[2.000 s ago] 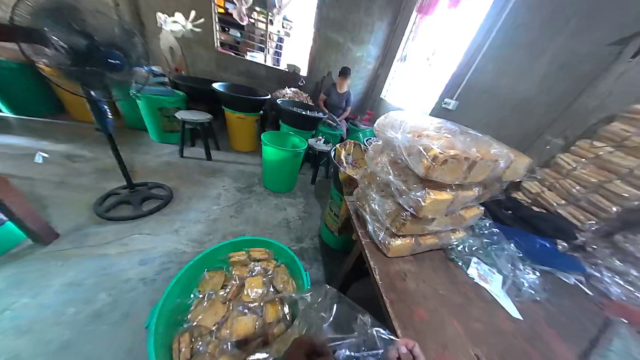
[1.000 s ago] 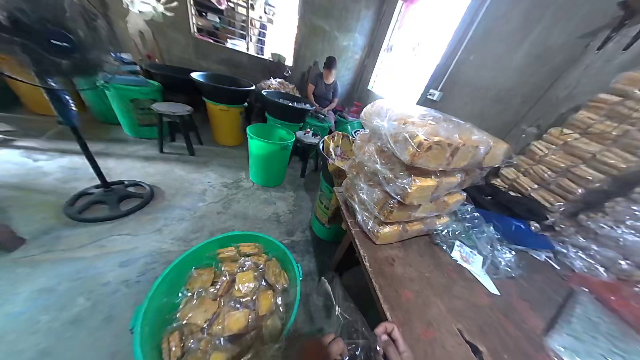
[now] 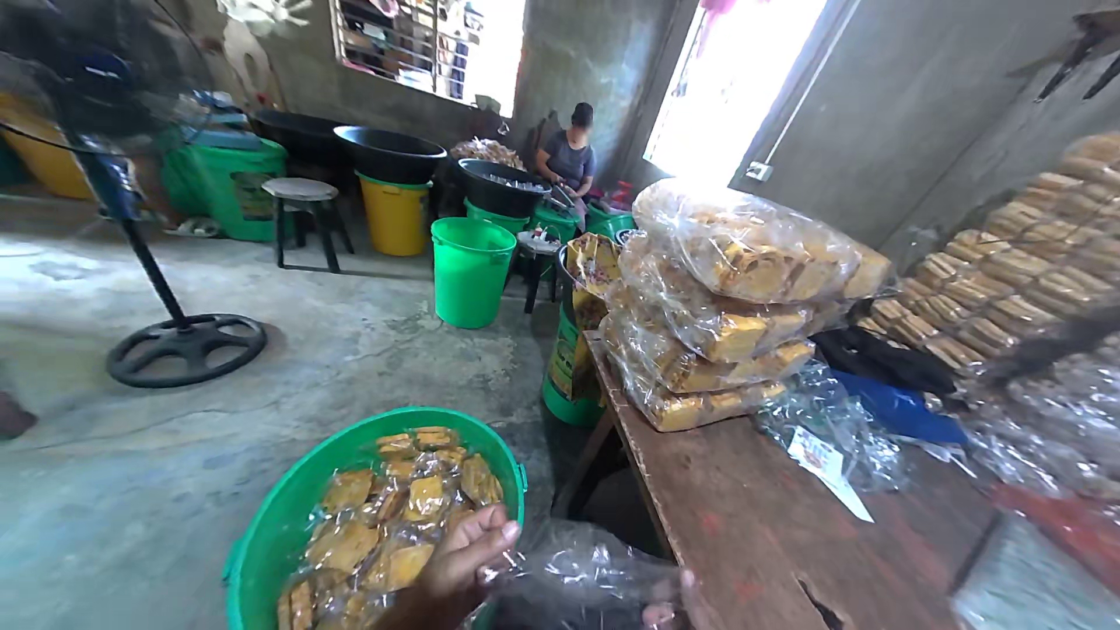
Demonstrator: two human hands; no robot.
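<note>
My left hand [image 3: 468, 556], low in the head view, pinches the edge of a clear plastic bag [image 3: 582, 569] at the right rim of a green tub [image 3: 254, 560]. The fingers of my right hand [image 3: 669, 599] hold the bag's other side, by the wooden table's edge, partly seen through the film. Small clear packets of yellow-brown baked pieces [image 3: 424, 499] fill the tub. On the table [image 3: 744, 525] stands a stack of large clear bags [image 3: 735, 332] packed with similar pieces. Whether anything lies inside the bag between my hands cannot be told.
Loose plastic bags [image 3: 831, 420], a paper slip [image 3: 827, 468] and a blue cloth [image 3: 901, 407] lie on the table. More packets [image 3: 1006, 271] are piled at right. A pedestal fan [image 3: 184, 341], a stool [image 3: 302, 192] and a green bucket [image 3: 472, 271] stand on the floor. A person [image 3: 569, 162] sits behind.
My left hand has risen into fuller view over the tub's right rim. The clear bag is now spread wider between my two hands.
</note>
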